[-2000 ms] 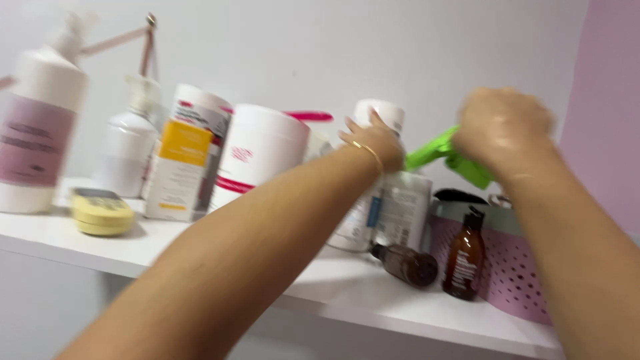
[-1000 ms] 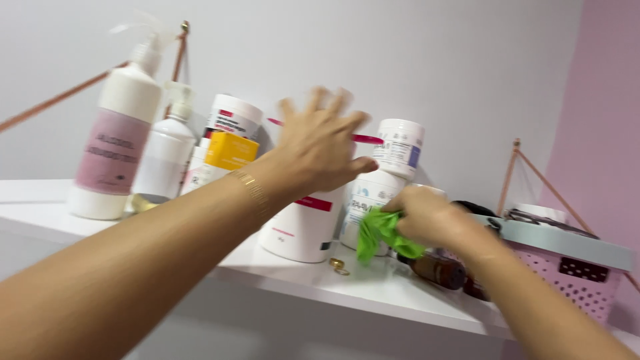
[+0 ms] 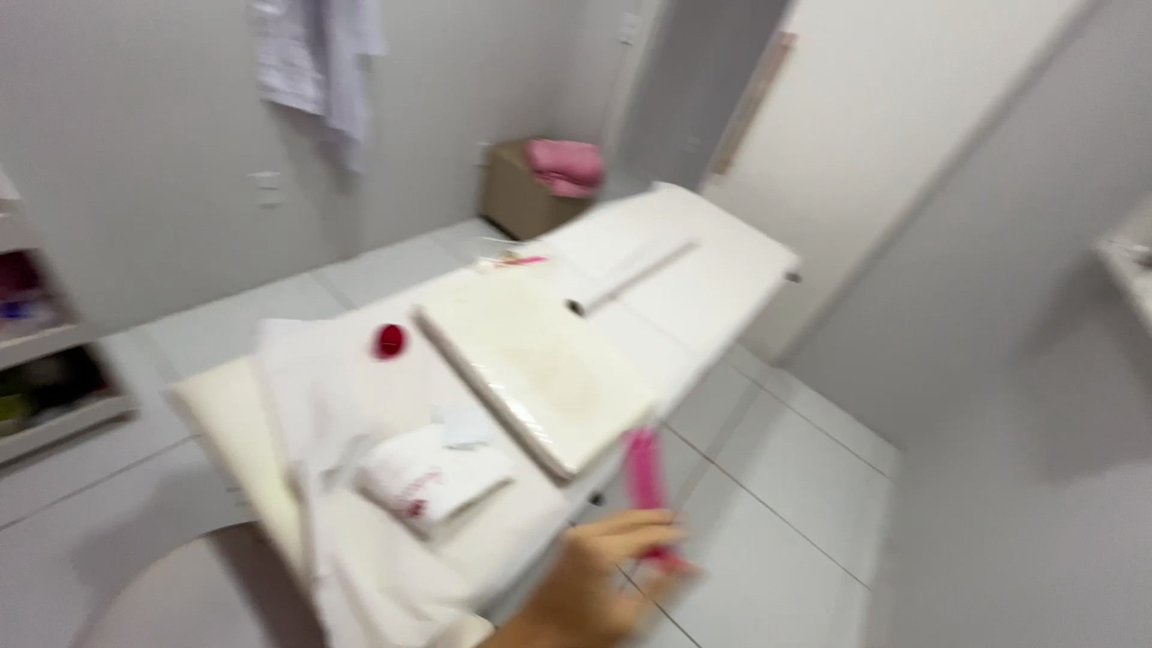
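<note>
My left hand is low in the view, right of centre, with the arm coming in from the bottom edge. Its fingers and thumb pinch a long, flat, bright pink object, which stands roughly upright and is too blurred to name surely. Beyond the hand is a long white-covered bed. On it lie a cream cushion in a clear, shiny cover, a folded white cloth with pink marks and a small round red object. My right hand is out of view.
A rounded seat stands at the lower left, close to the bed. Shelves edge the left side. A beige box seat with pink cloth stands behind the bed. A wall shelf juts in at right.
The view has swung from the shelf of bottles to the bed. My left hand, open above the jars a second ago, now holds the pink object. My right hand with the green cloth has left view.
</note>
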